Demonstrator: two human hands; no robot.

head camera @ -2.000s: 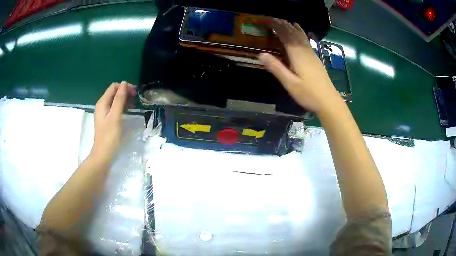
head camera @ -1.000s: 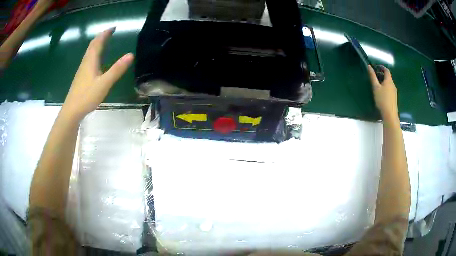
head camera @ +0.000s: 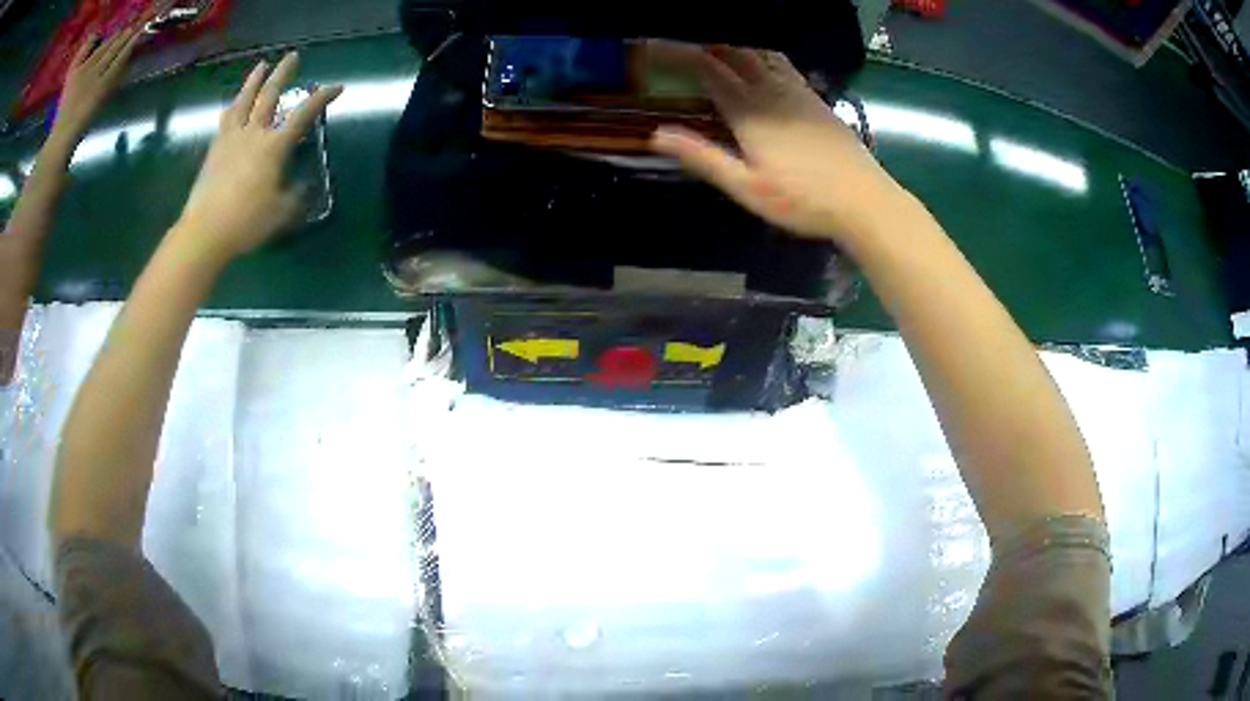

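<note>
A phone frame with a blue patch point(head camera: 569, 69) lies on the orange-brown fixture point(head camera: 548, 129) of the black press. My right hand point(head camera: 788, 151) is over the frame's right end, thumb at the front edge and fingers across the top; it hides that end. My left hand point(head camera: 247, 171) is over the green belt at left, fingers spread. A second phone frame point(head camera: 325, 185) shows at its right side, partly hidden by the hand; whether I grip it cannot be told.
The front panel has a red button point(head camera: 625, 366) between yellow arrows. Another frame point(head camera: 1145, 233) lies on the green belt point(head camera: 1014, 226) at right. White film-covered bench point(head camera: 644, 548) spans the front. Another person's hand point(head camera: 89, 89) reaches in at far left, by a red tray point(head camera: 55, 69).
The fixture is visible again, with a frame on it. My right hand has moved from the belt at right to the fixture. A frame now shows beside my left hand.
</note>
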